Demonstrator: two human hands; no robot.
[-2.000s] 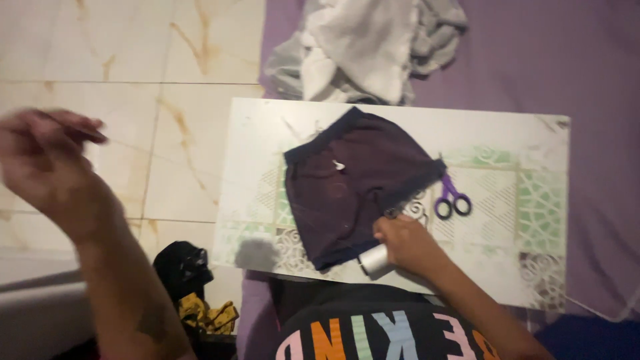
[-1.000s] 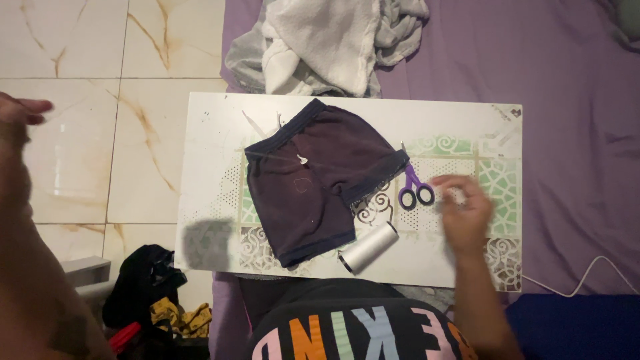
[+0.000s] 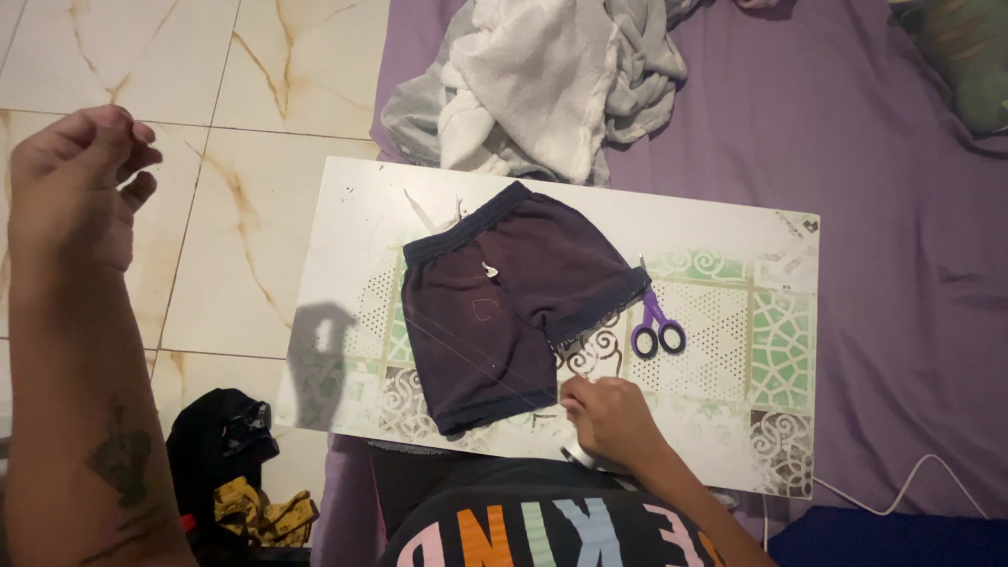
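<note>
Dark maroon shorts [image 3: 480,339] with a navy waistband and hems lie on a small white patterned table, a white drawstring tip showing at the front. Faint thin thread [image 3: 488,362] crosses them diagonally. My left hand [image 3: 87,189] is raised over the floor at the left, thumb and fingertips pinched, in line with the thread. My right hand [image 3: 610,417], fingers closed at the thread's other end, is at the near edge, partly covering a white thread spool [image 3: 579,455]. Purple-handled scissors [image 3: 657,327] lie right of the shorts, blade tips partly under the hem.
The tabletop [image 3: 709,441] stands on a purple sheet [image 3: 890,315]. A grey and white fleece blanket [image 3: 535,87] lies bunched beyond it. Small slim tools [image 3: 421,211] lie behind the waistband. Black and yellow cloths [image 3: 264,512] are at lower left; a white cable [image 3: 898,492] is at lower right.
My right hand has moved from beside the scissors to the spool at the near edge, now partly covering it. My left hand is more fully in view, its fingertips pinched.
</note>
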